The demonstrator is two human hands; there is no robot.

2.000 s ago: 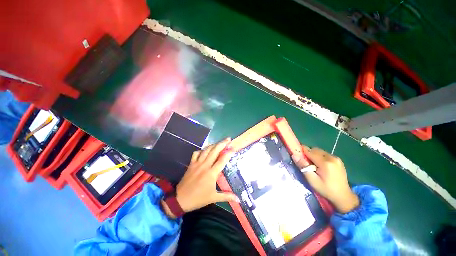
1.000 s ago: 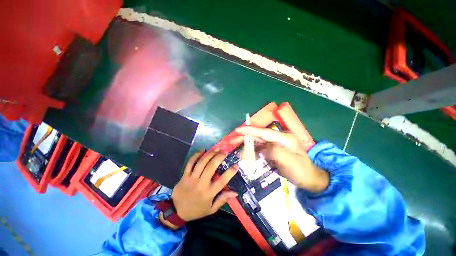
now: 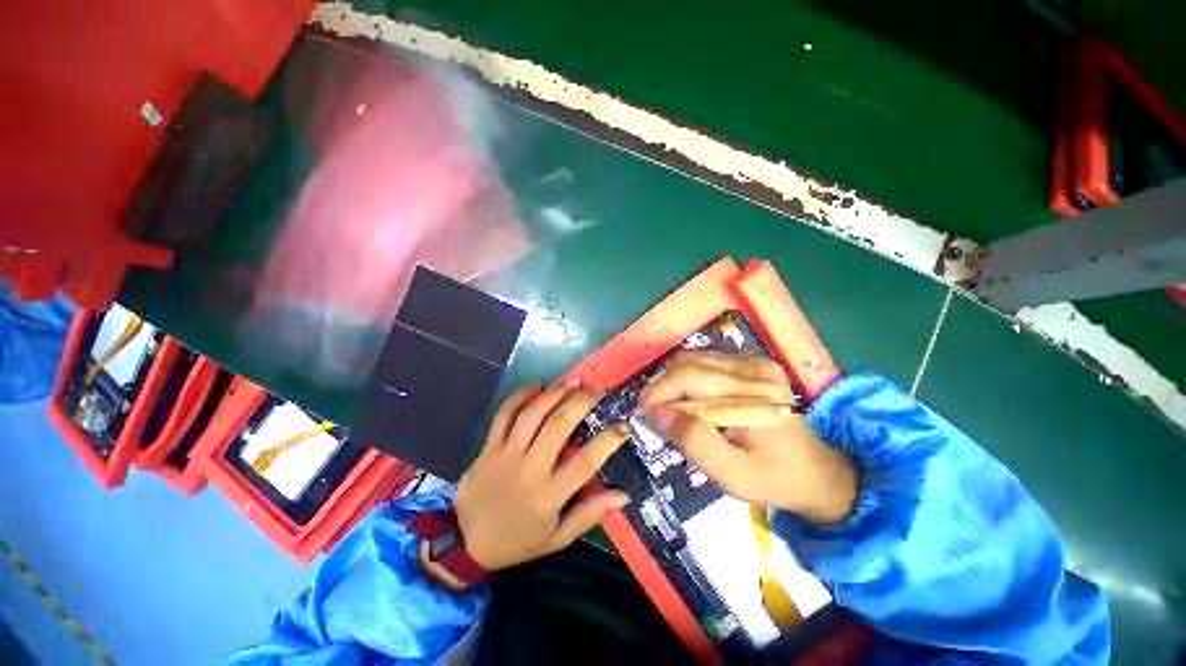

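An open tablet (image 3: pixel 689 501) lies in a red tray (image 3: pixel 654 320) at the bench's near edge, its mainboard toward the far end and a white battery with an orange flex cable toward me. My left hand (image 3: pixel 540 471) rests spread on the tray's left side, its fingertips over the board edge. My right hand (image 3: pixel 748 436) is over the mainboard with a pale slim tool (image 3: pixel 748 412) in its fingers; its fingertips hide part of the board. Black sheets (image 3: pixel 442 371) with thin pale lines lie on the bench left of the tray.
More trayed tablets (image 3: pixel 289 455) are stacked at the left, below the bench edge. A red bin (image 3: pixel 78 117) and a dark block (image 3: pixel 195 163) are at upper left. A chipped white strip (image 3: pixel 650 143) borders the green conveyor, with a grey post (image 3: pixel 1093 247) and another red tray (image 3: pixel 1093 130) at right.
My right hand has moved from the tray's right side onto the mainboard, and now holds the pale tool, tilted flatter than a second ago. The tray on the conveyor has moved toward the upper right.
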